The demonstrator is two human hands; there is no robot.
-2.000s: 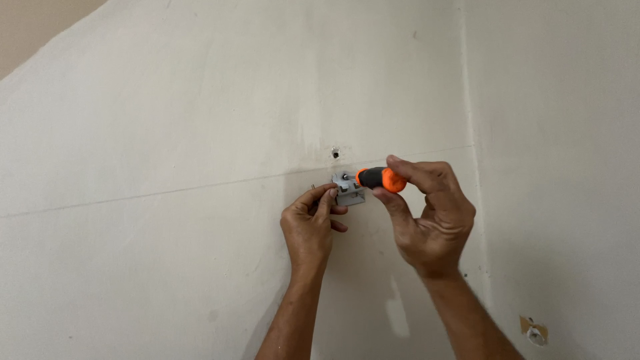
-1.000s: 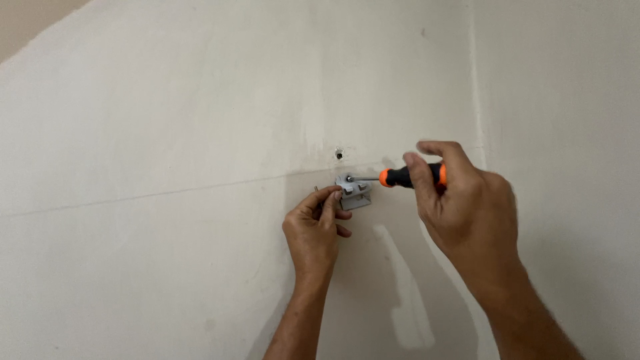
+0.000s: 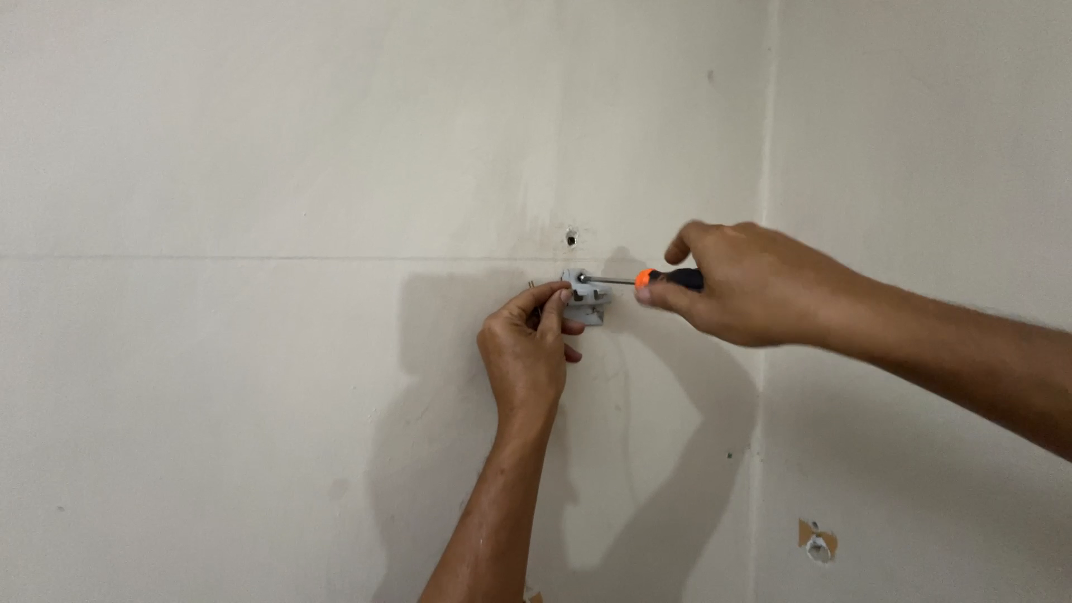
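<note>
A small grey bracket [image 3: 593, 316] lies against the wall just below a pencil line. My left hand [image 3: 532, 339] pinches its left side between thumb and fingers, with thin pins or screws showing beside the index finger. My right hand [image 3: 745, 285] grips a screwdriver [image 3: 670, 279] by its black and orange handle. The shaft runs left, nearly level, and its tip meets a screw [image 3: 582, 277] at the bracket's upper part. Whether the bracket is fixed to the wall cannot be told.
A drilled hole [image 3: 571, 238] is in the wall right above the bracket. The wall corner [image 3: 764, 209] runs vertically to the right. Low on the right wall is a plugged or patched hole [image 3: 818, 548] with torn brown edges.
The right hand has moved to the right of the bracket, and the screwdriver, earlier foreshortened toward the camera, now shows its shaft side-on. The left hand still holds the bracket.
</note>
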